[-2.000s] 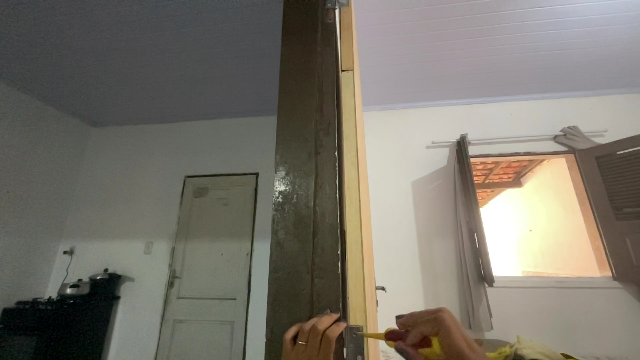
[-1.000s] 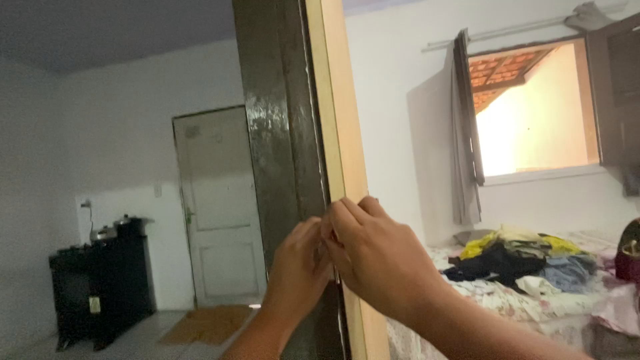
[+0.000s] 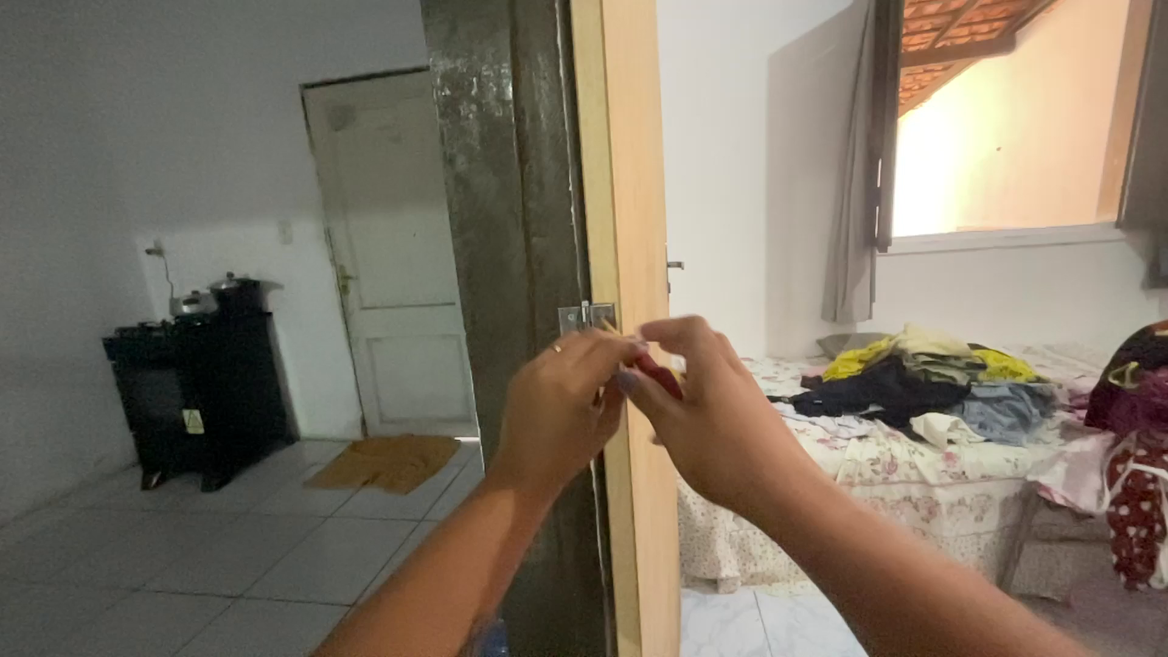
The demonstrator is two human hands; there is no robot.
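Note:
A metal hinge point(image 3: 587, 317) joins the dark door frame point(image 3: 511, 182) to the edge of a light wooden door point(image 3: 634, 182). Just below the hinge my two hands meet in front of the door edge. My right hand point(image 3: 721, 401) holds a screwdriver with a red and yellow handle point(image 3: 657, 372), its shaft pointing up and left. My left hand point(image 3: 566, 392), with a ring on one finger, has its fingertips close to the screwdriver. Whether those fingers pinch something small cannot be told.
Behind the door on the right stands a bed point(image 3: 912, 465) with piled clothes point(image 3: 912, 383) under an open window point(image 3: 1013, 146). A black stove point(image 3: 201, 392) with pots, a closed white door point(image 3: 392, 255) and a brown mat point(image 3: 388, 463) are at the left.
Two seconds ago my left hand lay by a hinge, and the screwdriver in my right hand reached toward it. Since then my hands have come together. The view has tilted down.

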